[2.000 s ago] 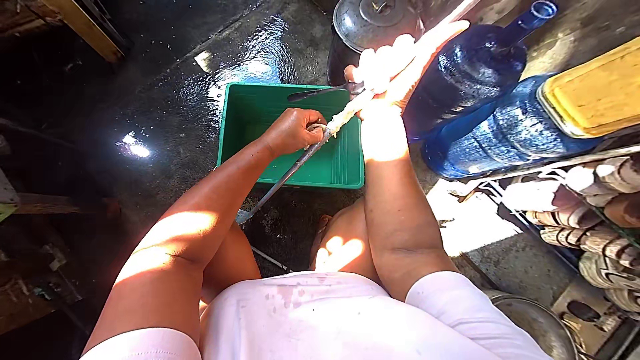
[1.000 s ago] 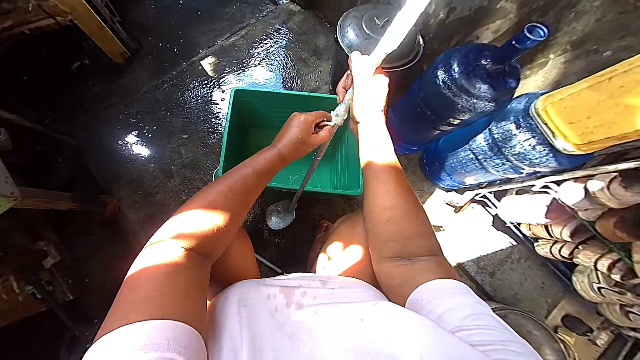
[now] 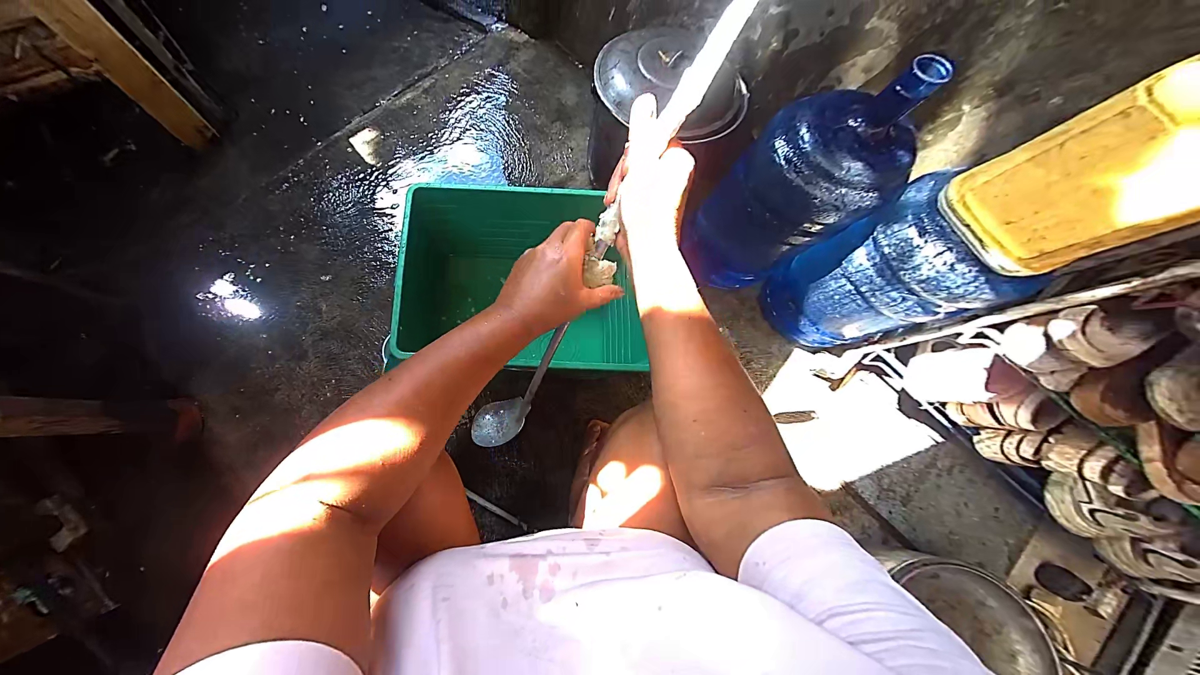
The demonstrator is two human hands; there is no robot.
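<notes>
My left hand (image 3: 553, 277) is over the green plastic tub (image 3: 459, 352), its fingers and thumb curled round a pale, wet-looking wad (image 3: 598, 272) against the shaft of a long-handled metal ladle (image 3: 542, 361). The ladle slants across the tub, with its bowl (image 3: 500, 422) hanging beyond the near rim, by my legs. Just above and to the right, my right hand (image 3: 656, 197) grips the upper part of the long handle (image 3: 708, 70), which runs up to the top edge, bleached by sunlight. More pale stuff lies on the shaft between my hands. The palm side of my left hand is hidden.
A lidded metal pot (image 3: 656, 80) stands beyond my right hand. Two blue plastic water bottles (image 3: 806, 169) (image 3: 872, 267) and a yellow container (image 3: 1059, 178) are at the right, above a rack of footwear (image 3: 1078, 403). A round metal vessel (image 3: 975, 609) sits at lower right. The floor (image 3: 319, 244) is wet.
The ladle's bowl, seen edge-on two seconds ago, now shows its round face. My left hand's fingers are less tightly closed, and more of the wad shows. A dark piece beside my right hand is no longer visible.
</notes>
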